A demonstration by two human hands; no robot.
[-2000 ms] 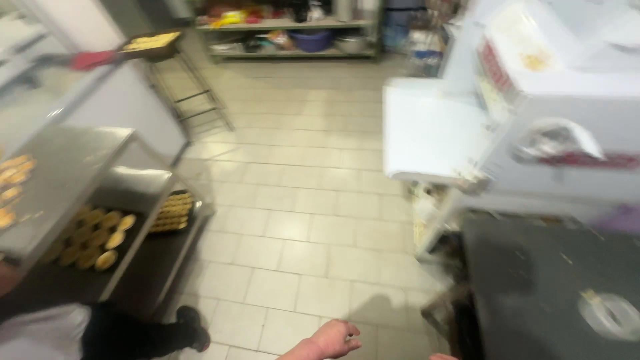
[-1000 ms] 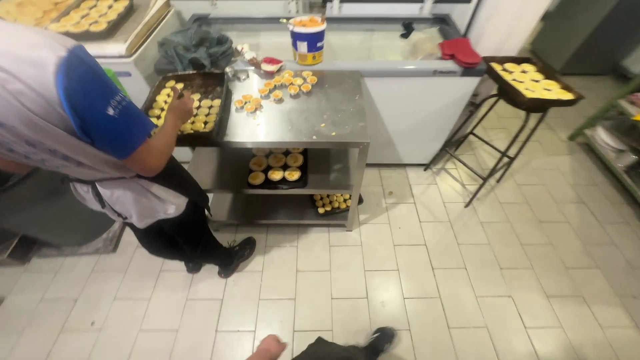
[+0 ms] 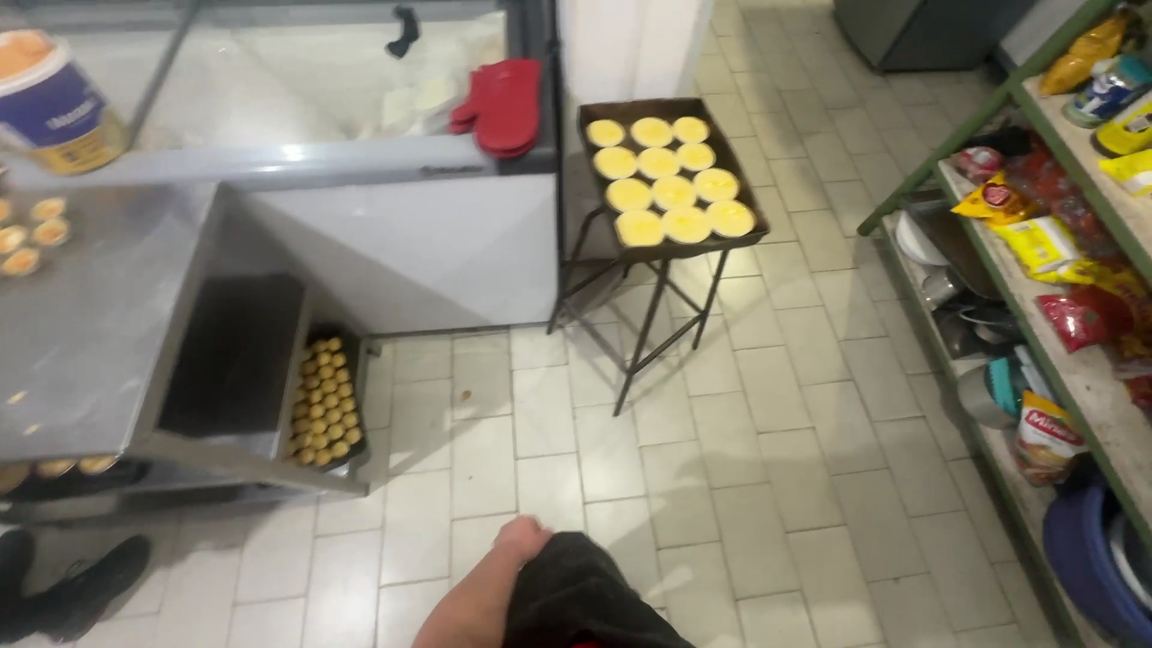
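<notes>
My left hand (image 3: 524, 538) hangs low at the bottom centre, beside my dark-clothed leg; the fingers are too small and blurred to tell whether they are closed. My right hand is out of the frame. Farther ahead, a dark baking tray (image 3: 621, 245) of round yellow-filled tarts (image 3: 673, 193) rests on a black metal stool (image 3: 650, 342). A red oven mitt (image 3: 508, 108) lies on the corner of the chest freezer (image 3: 396, 261). To the left is a steel table (image 3: 99, 333) with small orange-filled tarts (image 3: 49, 231) on top and a tray of small round pastries (image 3: 326, 405) below.
On the right, green-framed shelves (image 3: 999, 247) hold packaged food, pots and a blue tub (image 3: 1080, 549). A bucket (image 3: 58, 108) with orange contents stands at the upper left. Another person's black shoes (image 3: 90, 585) are by the table. Pale tiled floor (image 3: 756, 504) runs between table and shelves.
The view has swung right since one second ago and the stool with its tray appears nearer. The co-worker's upper body has left the frame; the shelves on the right show more fully.
</notes>
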